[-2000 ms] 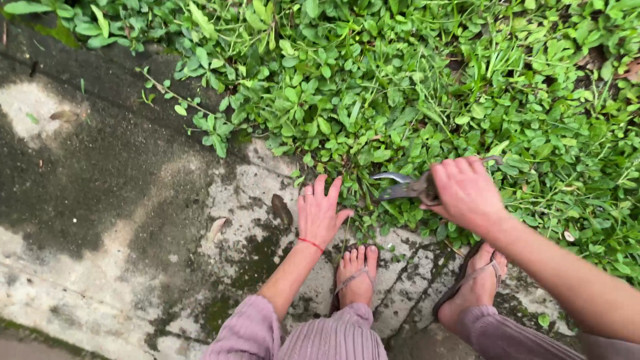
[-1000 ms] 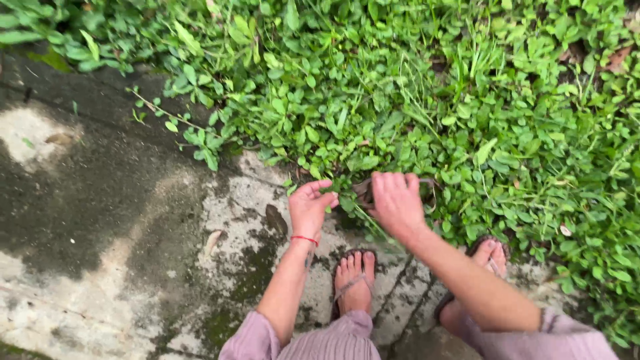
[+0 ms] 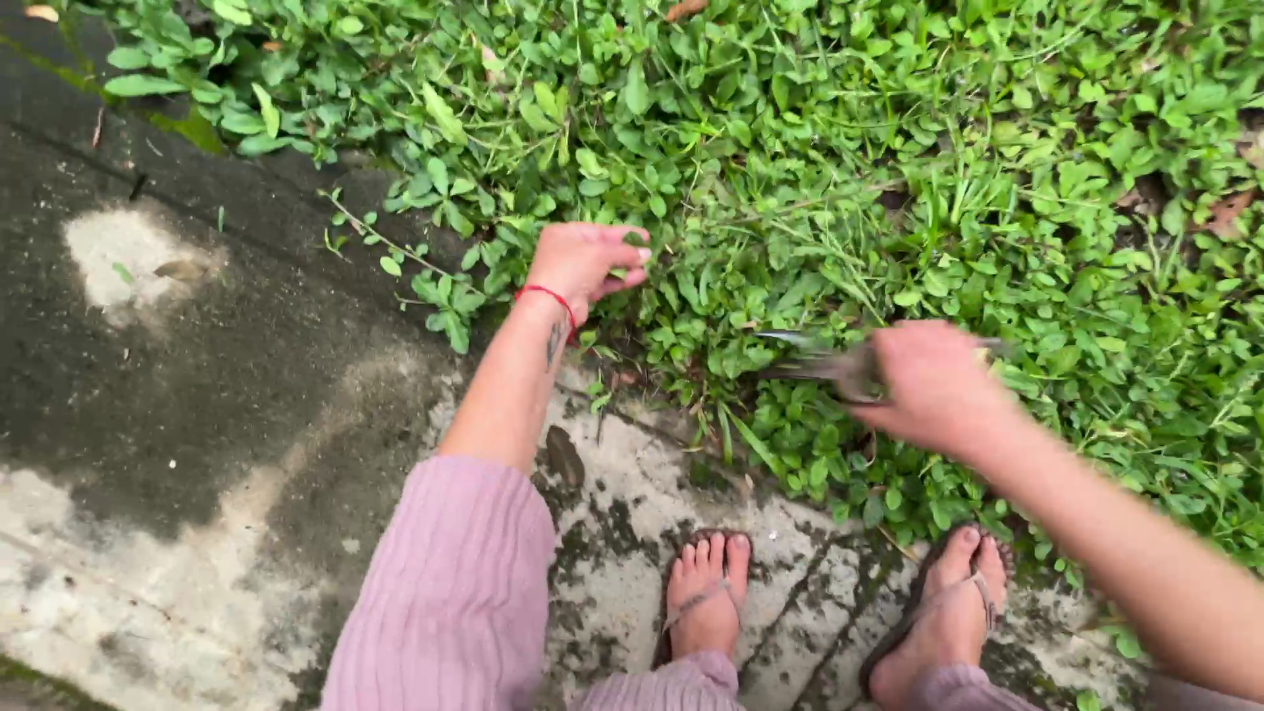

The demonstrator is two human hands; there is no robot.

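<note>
My right hand (image 3: 928,385) grips a pair of pruning shears (image 3: 834,365), slightly blurred, their blades apart and pointing left over the low green plants. My left hand (image 3: 592,265), with a red cord at the wrist, is over the edge of the leafy ground cover (image 3: 731,237). Its thumb and fingertips are drawn together near some leaves; whether they pinch a stem is too small to tell. A gap of leaves separates the blades from my left hand.
Stained, mossy concrete paving (image 3: 276,553) borders the plants. My sandaled feet (image 3: 706,597) stand on it close to the greenery. A leafy runner (image 3: 385,242) trails over the paving at the left, and a dry brown leaf (image 3: 563,456) lies below my left forearm.
My hands were close together at the plant edge one second ago. Now they are apart, the left further up and left among the leaves, the right further right with the shears in plain view.
</note>
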